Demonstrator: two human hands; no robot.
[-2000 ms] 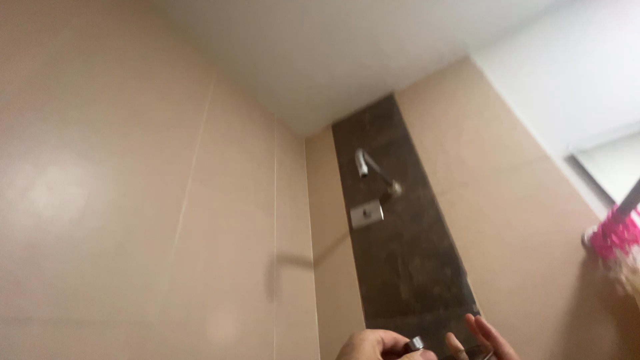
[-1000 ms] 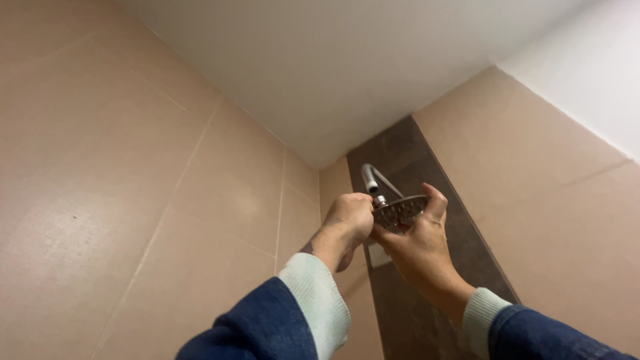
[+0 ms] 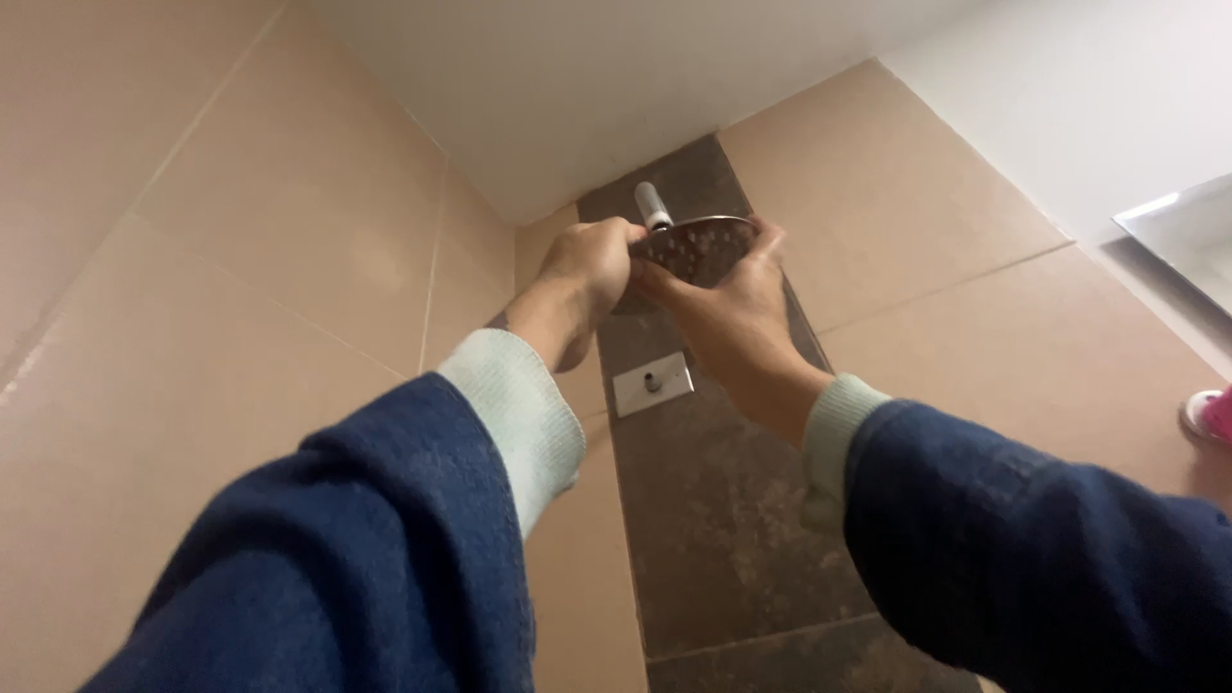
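Observation:
Both hands are raised to a round metal shower head (image 3: 701, 248), whose nozzle face is tilted down toward me. My right hand (image 3: 736, 308) grips its rim, with fingers at the right edge and the thumb below. At the left side of the disc, my left hand (image 3: 589, 265) has its fingers closed near the connector. The end of the chrome shower arm (image 3: 652, 204) meets the top of the shower head; whether the threads are engaged cannot be told. Below the hands, a square metal valve plate (image 3: 654, 384) is fixed on the dark tile strip (image 3: 731, 520).
Beige wall tiles (image 3: 289, 289) flank the dark strip, under a white ceiling (image 3: 597, 87). A glass-like panel (image 3: 1189, 241) stands out at the upper right. Below it, a pink object (image 3: 1218, 414) shows at the right edge.
Both hands have risen from the bottom of the view to the shower arm. One second ago a gap showed between the arm's end and the shower head; now they meet.

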